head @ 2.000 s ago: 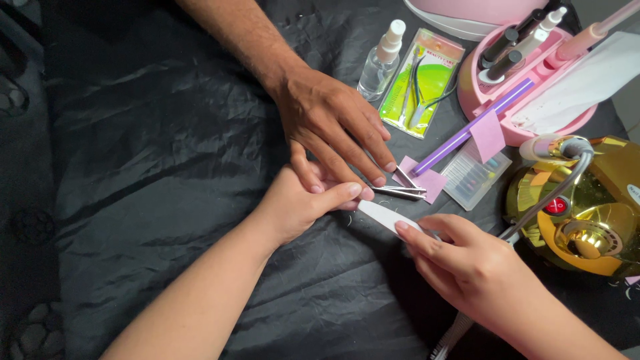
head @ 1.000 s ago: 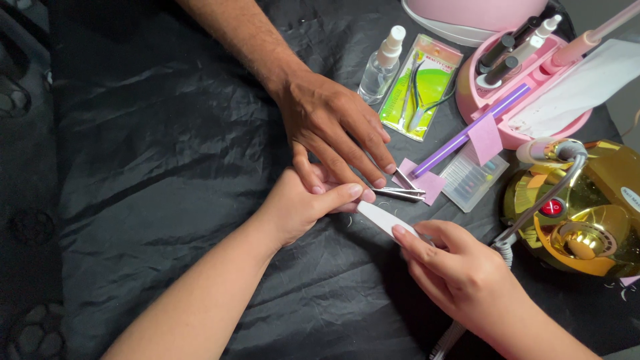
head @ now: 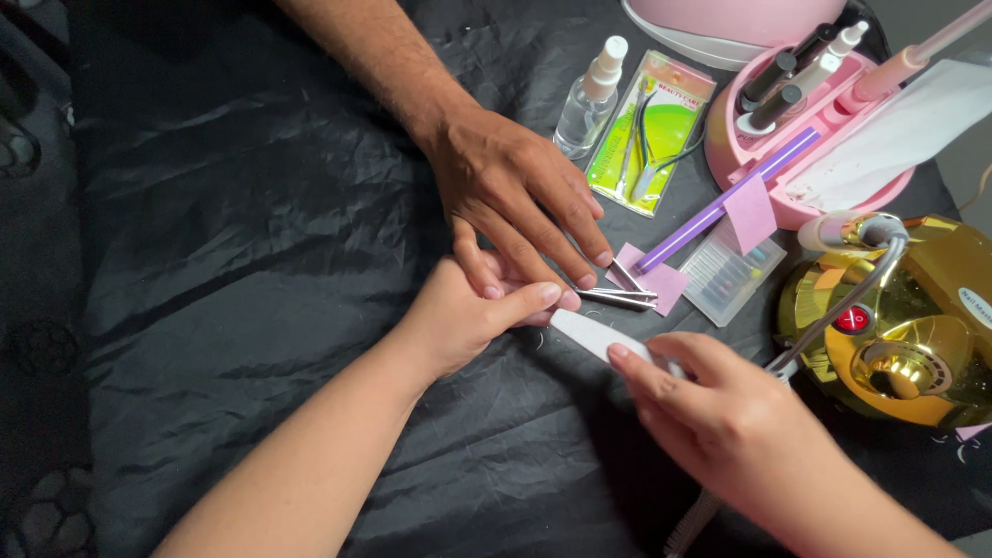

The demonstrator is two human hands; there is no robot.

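Note:
My left hand [head: 473, 314] holds a finger of another person's hand [head: 511, 194], which reaches in palm down from the top. In my right hand [head: 697, 387] is a white nail file [head: 593, 335], its tip at the nail of the held finger. A metal nail clipper [head: 620, 297] lies just beyond the fingertips, beside a purple stick [head: 725, 201] with pink paper squares [head: 663, 285]. Nail clippings [head: 541, 339] are scattered on the black cloth [head: 271, 310] near the file.
At the upper right stand a spray bottle [head: 587, 105], packaged cuticle nippers [head: 651, 139], a pink organizer [head: 725, 147] with small bottles and a pink-and-white device [head: 721, 27]. A clear case of bits [head: 732, 271] lies beside a gold nail drill machine [head: 891, 333] with a cable.

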